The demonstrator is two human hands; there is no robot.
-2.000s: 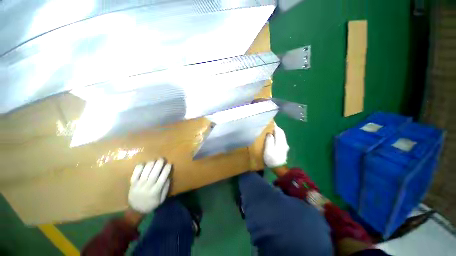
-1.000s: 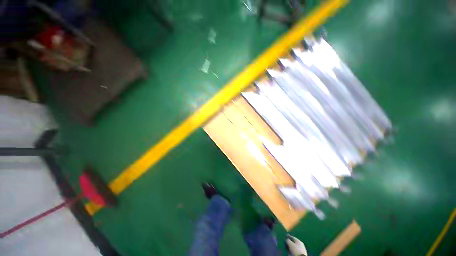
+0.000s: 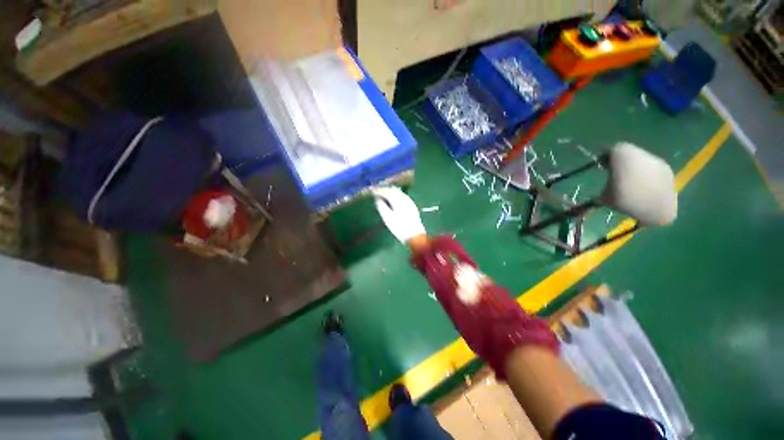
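Note:
The blue tray (image 3: 359, 172) is at upper centre. It has a pale lining, and long silver sheet-metal parts (image 3: 301, 112) lie along its left side. My right hand (image 3: 400, 215), in a white glove and dark red sleeve cover, reaches in from the lower right to just outside the tray's near right corner. Its fingers look extended, with nothing visible in them; the hand is slightly blurred. Nested rows of silver parts (image 3: 623, 361) lie on the cardboard-covered pallet (image 3: 481, 412) at lower right, partly hidden by my arm. My left hand is out of the picture.
Blue scrap bins (image 3: 468, 112) hold silver offcuts, with more scattered on the green floor. A pale stool (image 3: 640, 185) and a yellow-orange button box (image 3: 602, 47) stand at right. A brown platform (image 3: 249, 284) with a red item (image 3: 206, 215) and dark blue cloth-like shape (image 3: 142, 172) are at left.
The view has turned from the pallet to the tray and machine area. The pallet now shows at lower right. My right hand has left the pallet's edge and is extended toward the tray; my left hand has gone out of view.

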